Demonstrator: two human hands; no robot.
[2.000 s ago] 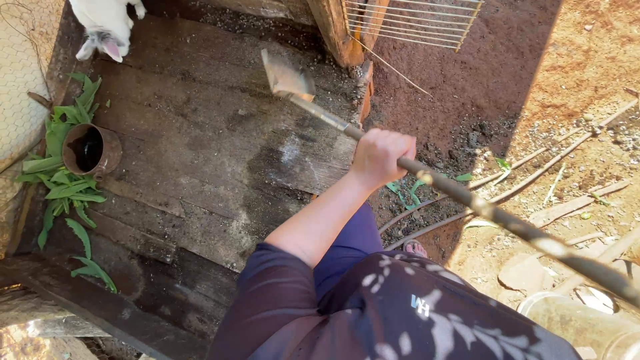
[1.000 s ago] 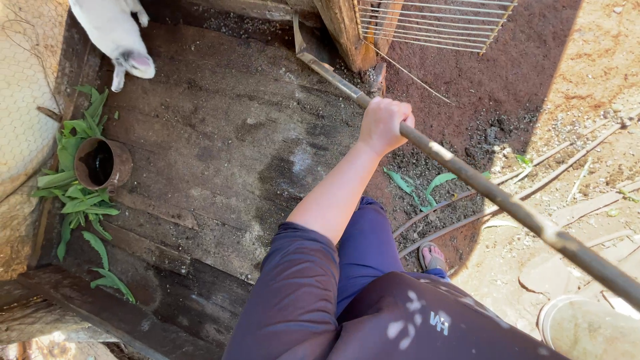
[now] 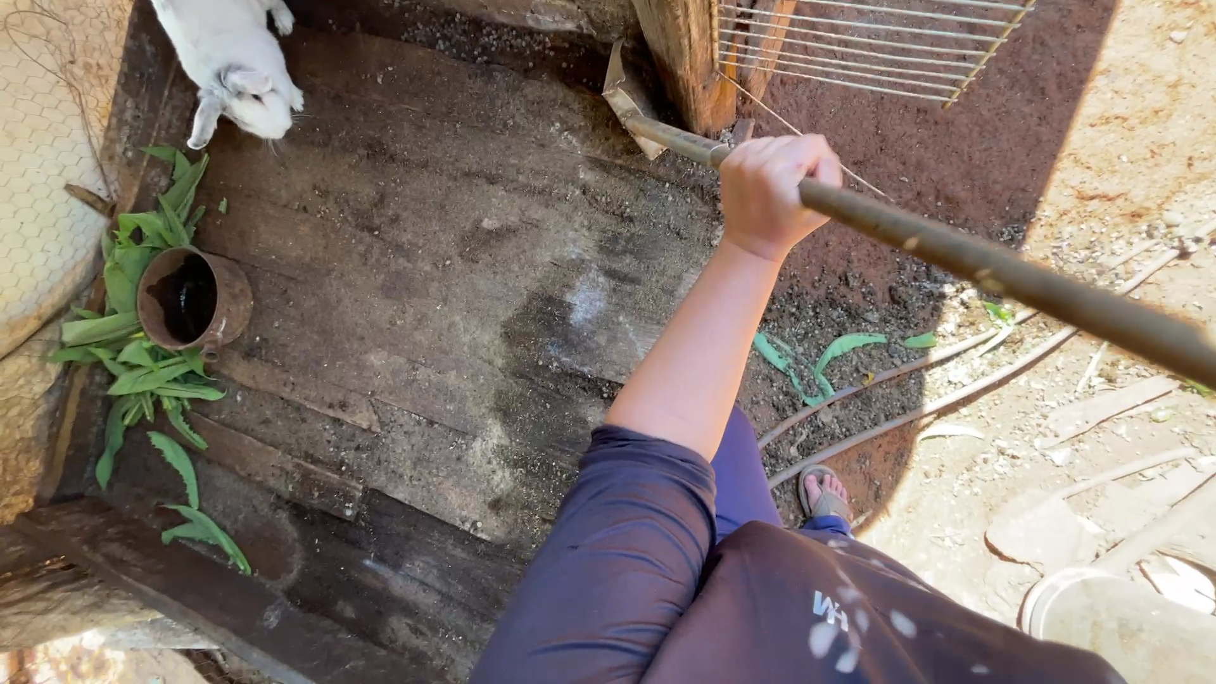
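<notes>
My left hand (image 3: 774, 195) is closed around the long handle of a hoe-like scraper (image 3: 997, 261), with the forearm reaching up from the bottom centre. The flat metal blade (image 3: 632, 104) is at the top centre, close to the foot of a wooden post (image 3: 679, 57), on or just above the dirty plank floor (image 3: 408, 237). Loose dark droppings or grit lie about the blade and along the floor's right edge. The handle runs out of view at the right. My right hand is not in view.
A white rabbit (image 3: 237, 76) is at the top left. Below it, a rusty metal can (image 3: 195, 299) sits among green leaves (image 3: 142, 375). A wire rack (image 3: 864, 43) projects at the top right. Hoses (image 3: 912, 413) cross the ground near my sandalled foot (image 3: 824, 492); a pale bucket (image 3: 1121, 617) stands lower right.
The scraper's blade has moved from over the planks to beside the post, with my left hand still on the handle. More of the rabbit shows, its head turned differently.
</notes>
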